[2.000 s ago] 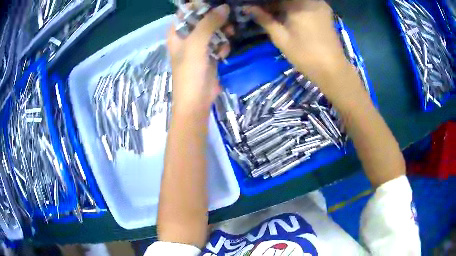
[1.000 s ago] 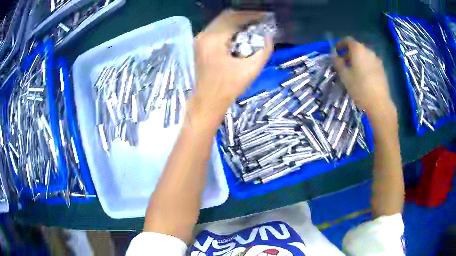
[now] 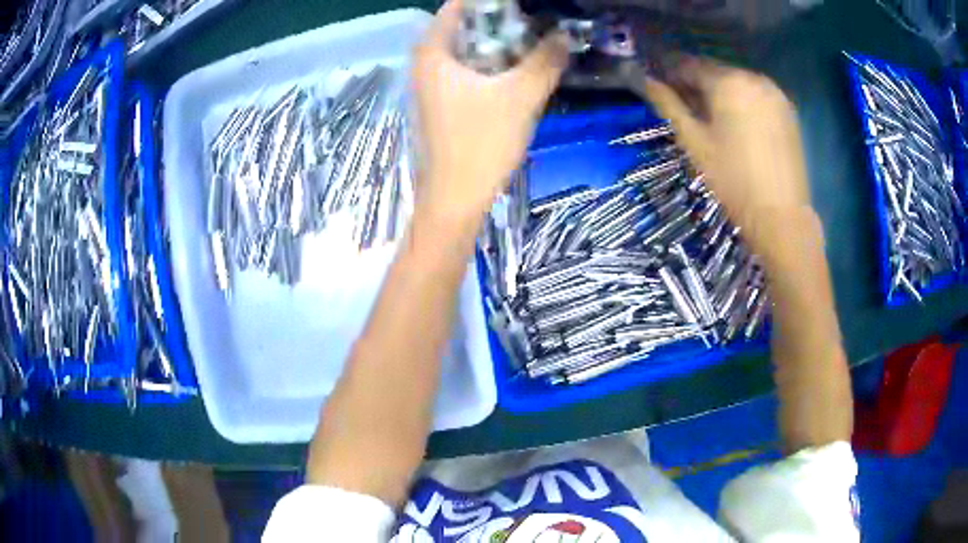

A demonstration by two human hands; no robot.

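My left hand (image 3: 472, 133) is at the top middle, closed around a bunch of silver metal shafts (image 3: 490, 32) seen end-on. Its fingertips are beside a small silver fixture (image 3: 610, 40) on a dark base at the top edge. My right hand (image 3: 738, 127) is right of the fixture, its fingers reaching toward it; the fingertips are dark and blurred, so I cannot tell if they hold a shaft. A blue parts bin (image 3: 578, 170) heaped with shafts lies below both hands. A white parts tray (image 3: 281, 387) with loose rows of shafts lies to the left.
Blue bins of shafts stand at the far left (image 3: 117, 212) and far right (image 3: 876, 180). More trays are at the upper left. Dark press parts (image 3: 722, 13) are at the top edge. A red stool (image 3: 915, 398) stands at the right. A person's legs (image 3: 196, 504) show at lower left.
My right hand has moved up and left from the blue bin's right edge to the fixture. My left hand has turned and moved slightly up, still holding its bunch.
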